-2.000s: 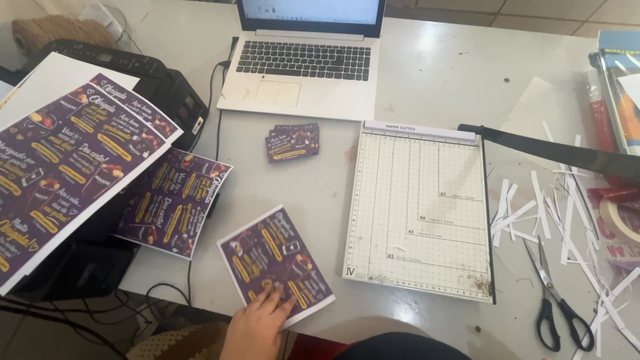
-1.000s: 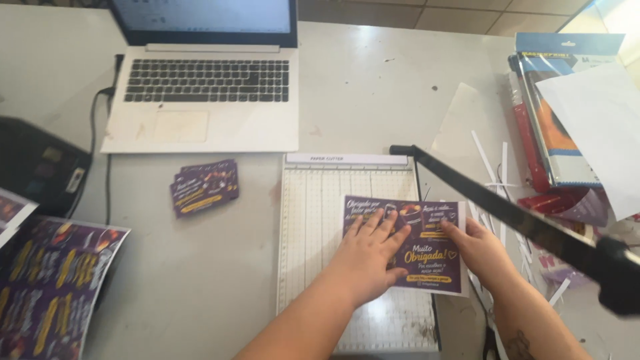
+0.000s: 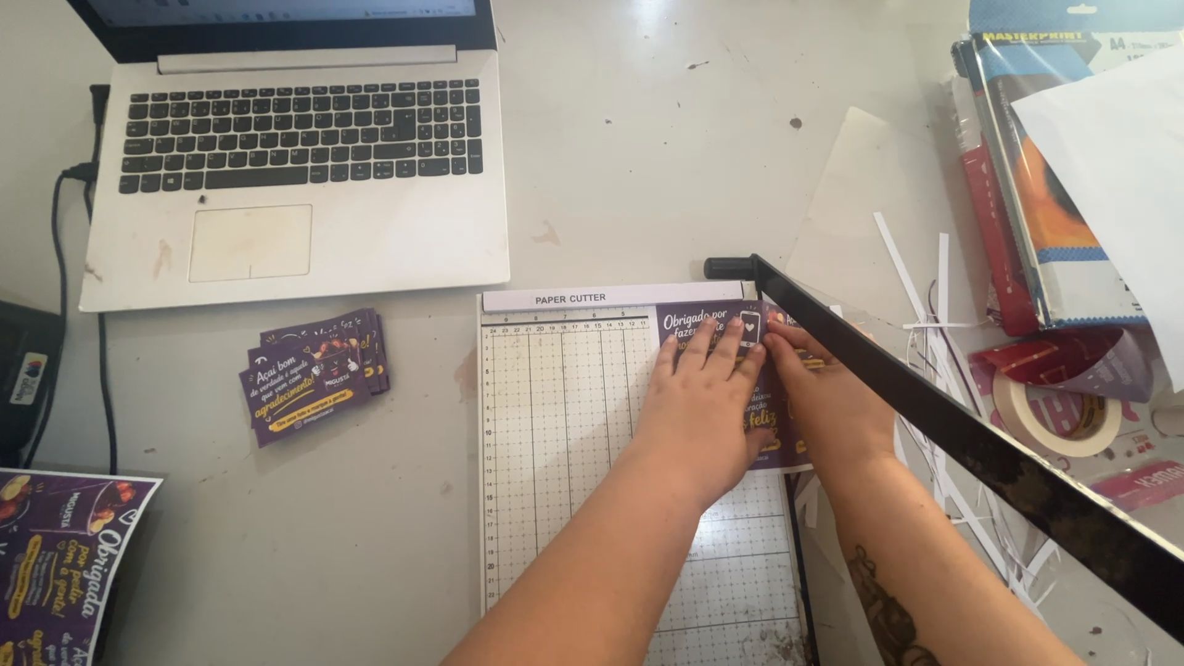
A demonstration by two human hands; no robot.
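My left hand (image 3: 698, 398) lies flat, fingers spread, on a purple printed card sheet (image 3: 680, 319) at the top of the paper cutter (image 3: 564, 435). At the sheet's right part my right hand (image 3: 828, 370) pinches it between thumb and fingers, partly under the raised black cutter blade arm (image 3: 925, 398). The sheet reaches past the cutter's right edge. A small stack of cut purple cards (image 3: 310, 379) rests left of the cutter.
An open laptop (image 3: 296, 166) stands at the upper left, its cable beside it. More purple printed sheets (image 3: 65, 564) lie at the lower left. On the right are white paper strips (image 3: 943, 370), a roll of tape (image 3: 1054, 416) and a photo paper pack (image 3: 1054, 185).
The sheet, earlier on the table left of the cutter, is now on it, moved up against the top guide since one second ago. The blade arm is raised. The view has shifted right.
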